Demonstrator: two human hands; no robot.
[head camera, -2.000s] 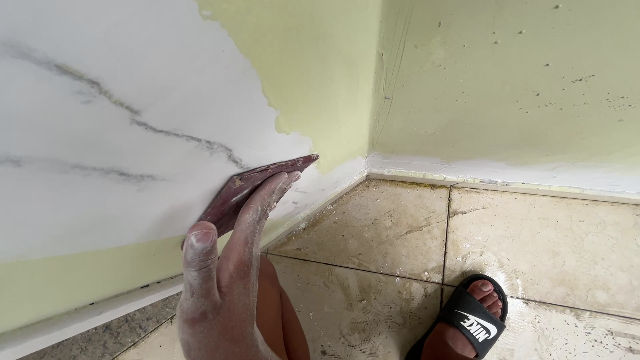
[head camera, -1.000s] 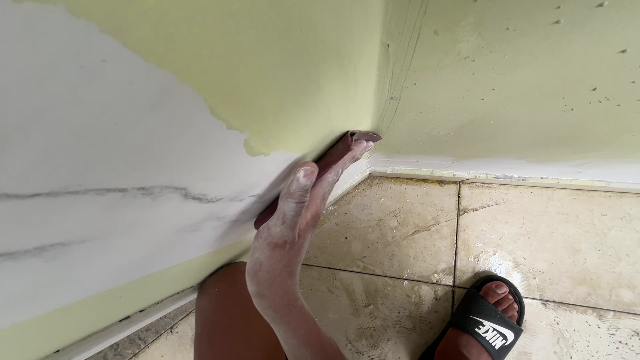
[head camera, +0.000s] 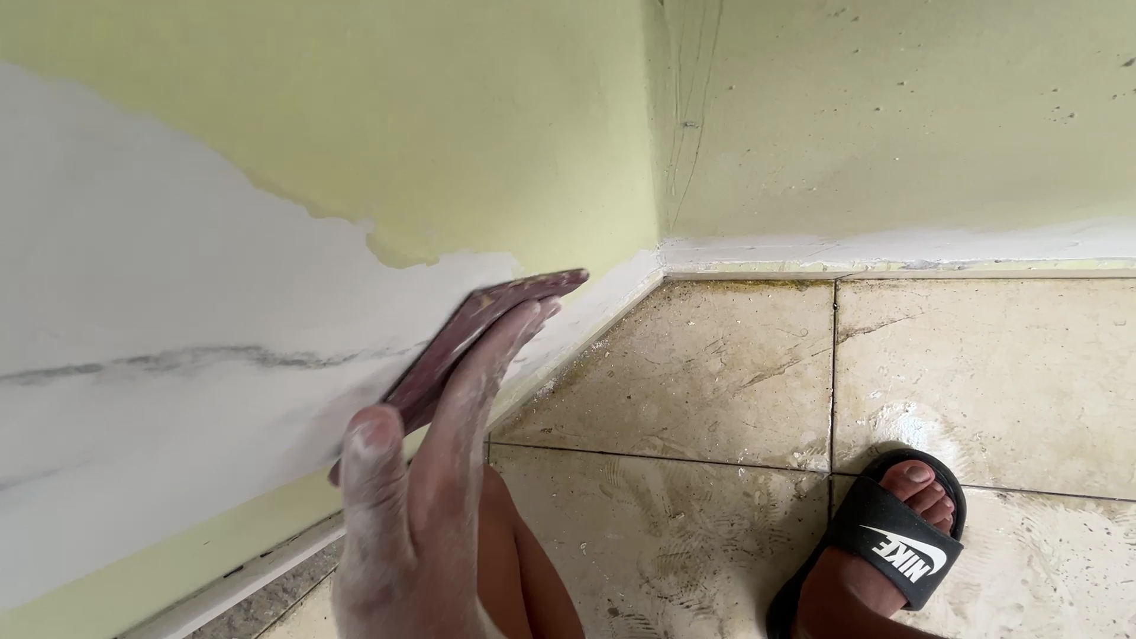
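Observation:
My left hand (head camera: 426, 479), coated with pale dust, presses a dark reddish sheet of sandpaper (head camera: 461, 333) against the lower part of the left wall. Its fingers lie along the back of the sheet, which is bent near its upper end, and the thumb is at the lower edge. Around the sheet is a white filled patch (head camera: 222, 284) with grey streaks, with a ragged edge against the yellow-green painted wall (head camera: 497, 133). My right hand is out of view.
A second green wall (head camera: 887, 133) with small specks meets the first at a corner. A pale skirting strip (head camera: 257, 568) runs along the wall's foot. My foot in a black slide sandal (head camera: 896, 541) rests on the dusty beige floor tiles (head camera: 710, 382).
The hand and sandpaper reached close to the corner a second ago and are now back to the left, away from it. The foot has stayed on the tiles.

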